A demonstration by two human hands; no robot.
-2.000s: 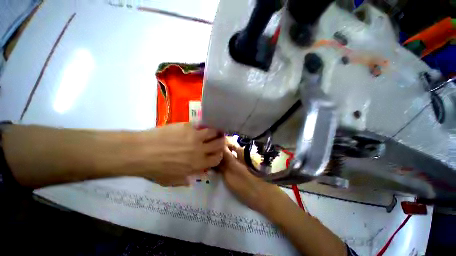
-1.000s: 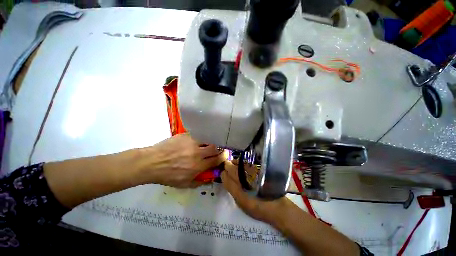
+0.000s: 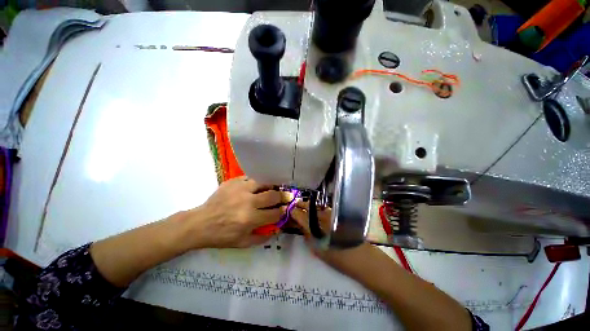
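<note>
An orange-red pouch [image 3: 228,155] with a green edge lies on the white table, partly under the sewing machine head [image 3: 272,145]. My left hand [image 3: 234,212] is on the pouch, its fingertips closed on the cloth left of the needle area. A purple strip [image 3: 288,218] runs between my two hands at the pouch edge. My right hand [image 3: 317,234] reaches under the head from the right; its fingertips are close to the purple strip, partly hidden by the shiny metal guard [image 3: 353,187]. Whether they grip it cannot be seen. The needle is hidden.
A red cord [image 3: 400,253] lies right of the needle area, and a red block [image 3: 561,253] with a cord is at the far right. A printed ruler [image 3: 259,288] runs along the front edge. Grey-white panels [image 3: 46,57] are at the left. An orange thread cone [image 3: 550,23] stands behind.
The camera view has shifted. The pouch part behind my left hand has folded narrower, its label no longer shows, and more of the purple strip is visible between my hands.
</note>
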